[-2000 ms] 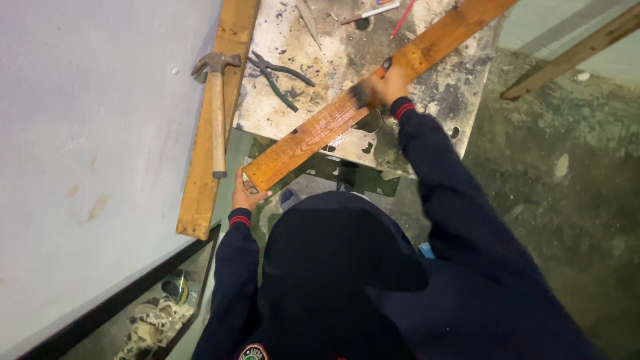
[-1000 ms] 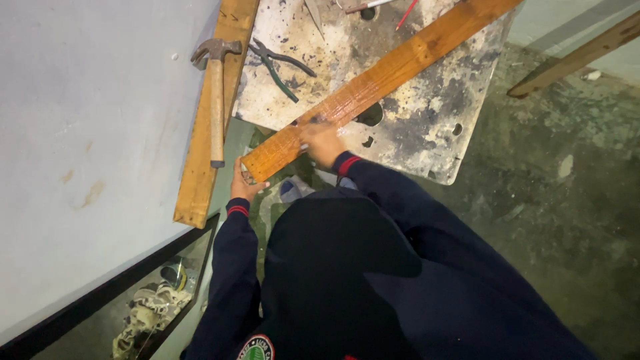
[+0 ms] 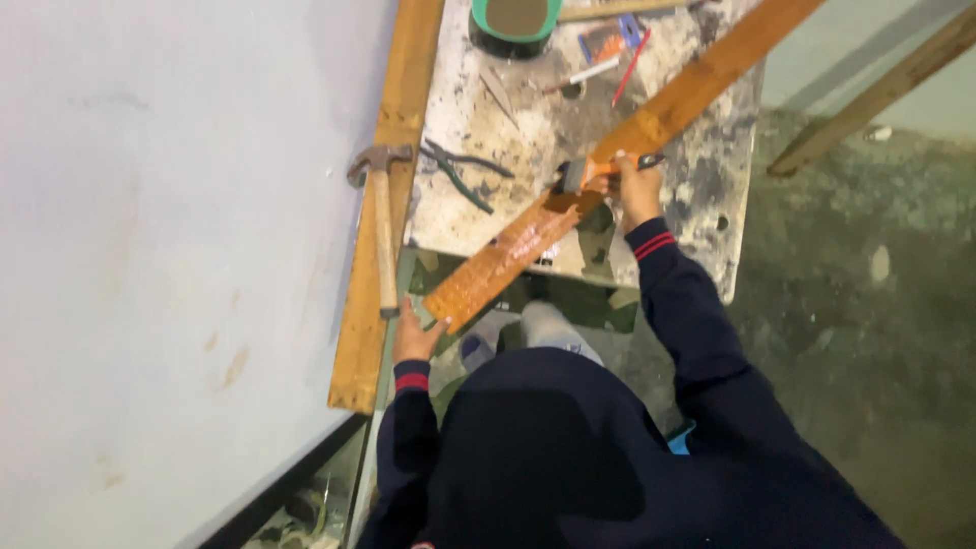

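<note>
A long wooden board [image 3: 652, 126], wet and shiny along its near part, lies diagonally over a stained table. My right hand [image 3: 639, 191] grips a paintbrush [image 3: 589, 174] with an orange handle, its dark bristles over the board's middle. At the board's near end is my left hand [image 3: 415, 334], thumb and fingers around the end's edges. A claw hammer [image 3: 385, 229] rests on a second wooden board [image 3: 400, 95] at the left. Pliers [image 3: 465, 169] with dark green handles lie on the table between the two boards.
The paint-spattered table [image 3: 457, 99] also bears a green container [image 3: 516, 27] of brownish liquid, a red pencil [image 3: 631, 67], a white marker-like stick [image 3: 594, 71] and a small packet [image 3: 610, 40]. A wall stands at the left; another wooden piece [image 3: 869, 99] leans at the right.
My right hand with the brush has moved from near the board's near end up along it, away from my left hand. The view has shifted, showing the green container.
</note>
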